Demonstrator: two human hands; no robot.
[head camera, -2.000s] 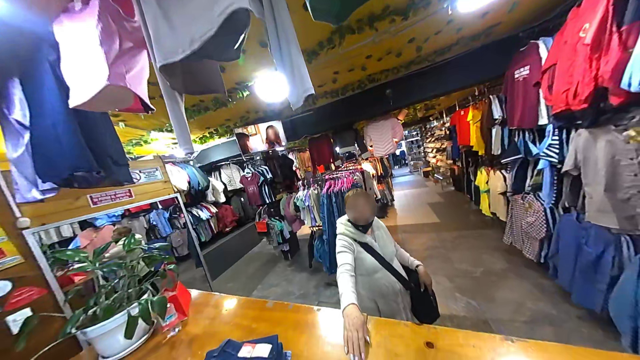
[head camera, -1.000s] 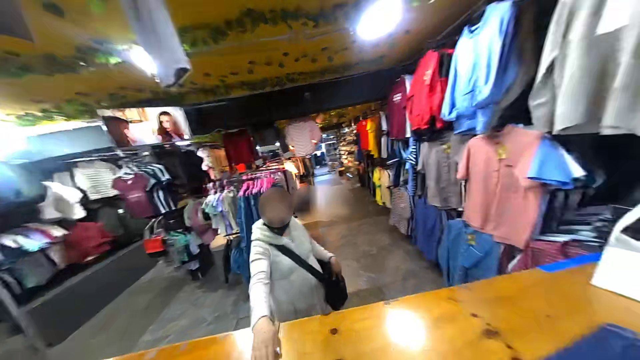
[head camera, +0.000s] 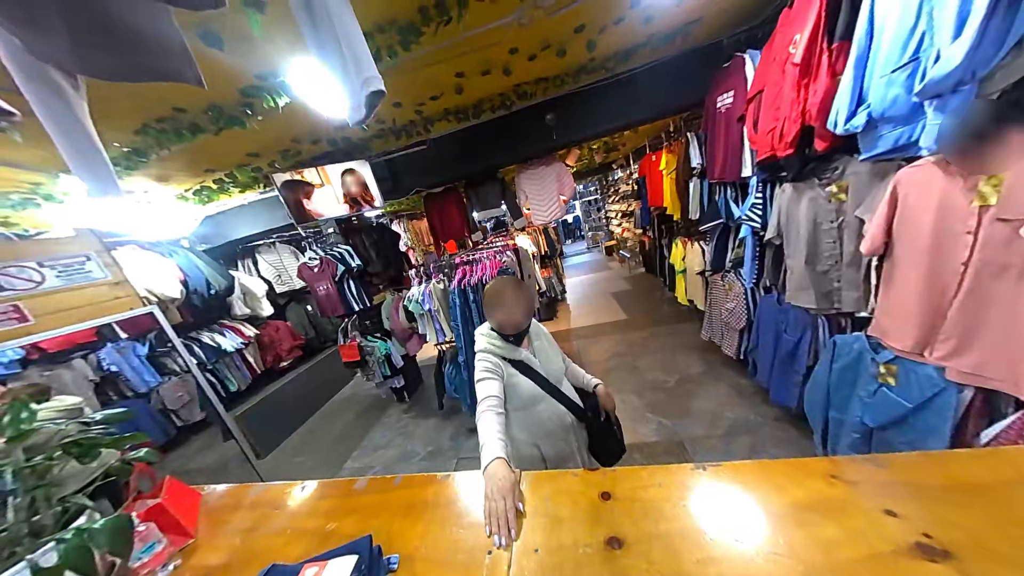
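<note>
Neither my left hand nor my right hand shows in the head view. A folded dark blue garment (head camera: 364, 558) with a light label lies at the bottom edge of the varnished wooden counter (head camera: 656, 512), partly cut off by the frame. Across the counter stands a person (head camera: 532, 400) in a light hooded top and a black face covering, with a black shoulder bag (head camera: 604, 436) at the side. One hand of this person (head camera: 502, 500) rests flat on the counter top, its fingers pointing toward me.
A leafy potted plant (head camera: 60, 472) and a red paper bag (head camera: 172, 512) stand at the counter's left end. Behind the person are clothes racks (head camera: 480, 272). Shirts, among them a pink one (head camera: 932, 264), hang along the right wall. A mirror frame (head camera: 196, 384) stands at left.
The view has swung right and then partly back left. The person's hand stays on the counter.
</note>
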